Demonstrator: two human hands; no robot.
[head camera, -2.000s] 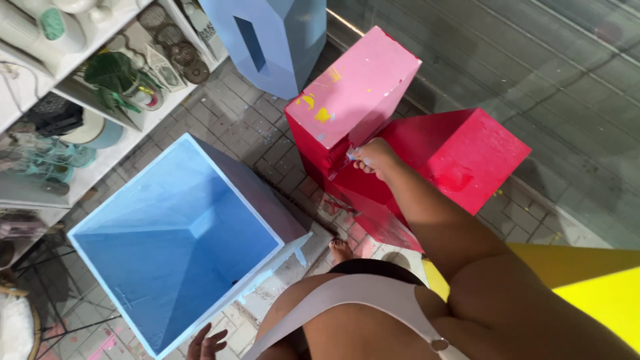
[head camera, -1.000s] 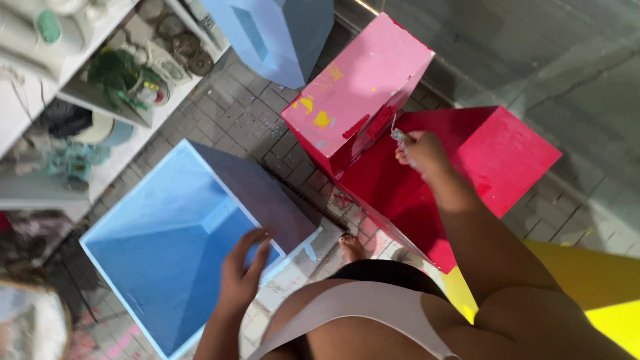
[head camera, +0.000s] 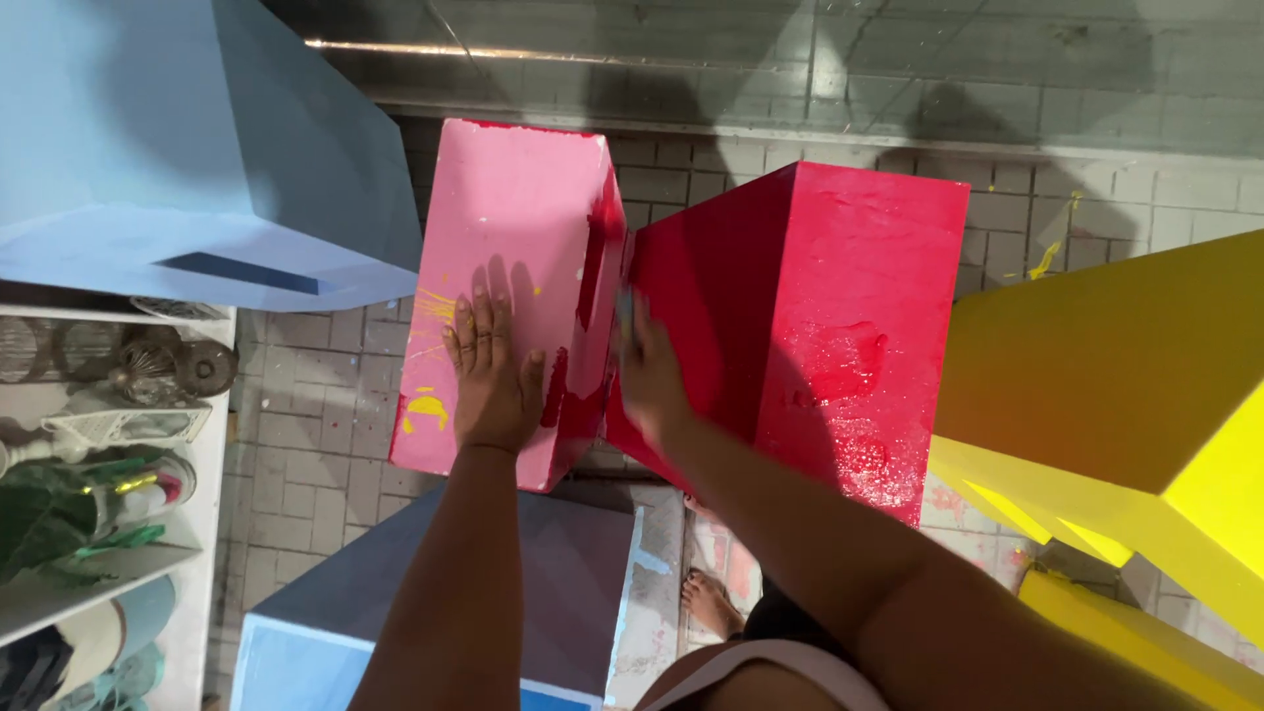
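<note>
My left hand (head camera: 491, 380) lies flat with its fingers spread on the pink top of a painted box (head camera: 523, 217), which has yellow marks and red patches along its right edge. Beside that edge, my right hand (head camera: 649, 370) is held over the narrow gap between this box and a glossy red angular block (head camera: 859, 286). Something small and bluish shows at the right fingertips, perhaps a brush; blur hides its shape. Wet-looking red paint glistens on the block's right face.
A blue faceted block (head camera: 316, 148) with a slot stands upper left, and an open blue box (head camera: 494, 583) is below. Yellow blocks (head camera: 1096, 355) stand at right. A white shelf (head camera: 212, 474) holds glassware and other items at left. A bare foot (head camera: 709, 602) is on the tiled floor.
My left hand has moved from over the open blue box onto the pink surface. My right hand remains by the gap between pink and red. The view has turned and come closer.
</note>
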